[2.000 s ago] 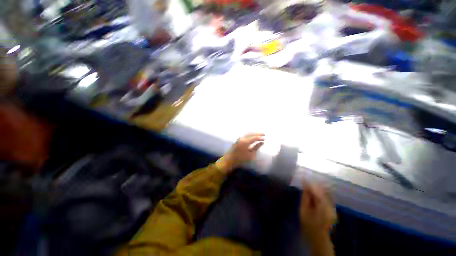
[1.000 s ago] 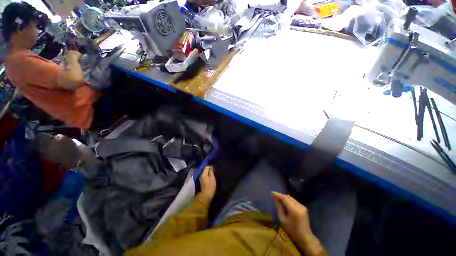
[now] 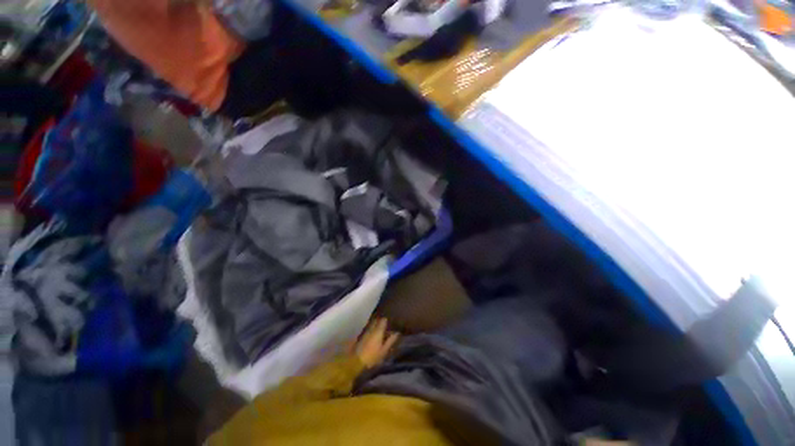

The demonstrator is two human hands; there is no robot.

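Note:
A heap of dark grey garment pieces (image 3: 296,226) lies in a white-lined container (image 3: 305,353) with a blue edge, beside my seat. My left hand (image 3: 377,341) is by the container's near edge, touching or just beside dark grey cloth (image 3: 453,383) draped over my lap. Blur hides whether it grips the cloth. A small skin-coloured patch at the bottom edge, likely my right hand (image 3: 603,442), is almost wholly cut off. A grey strip (image 3: 737,322) lies over the table's front edge at the right.
The white machine table (image 3: 645,165) with its blue edge runs diagonally across the right. Blue and grey cloth bundles (image 3: 61,296) are on the left. A person's orange top (image 3: 179,48) shows at the upper left. A dark object lies on the wooden part of the table.
The view has swung left and down towards the heap. Dark grey cloth now lies over my lap beside my left hand. My right hand has dropped almost out of view.

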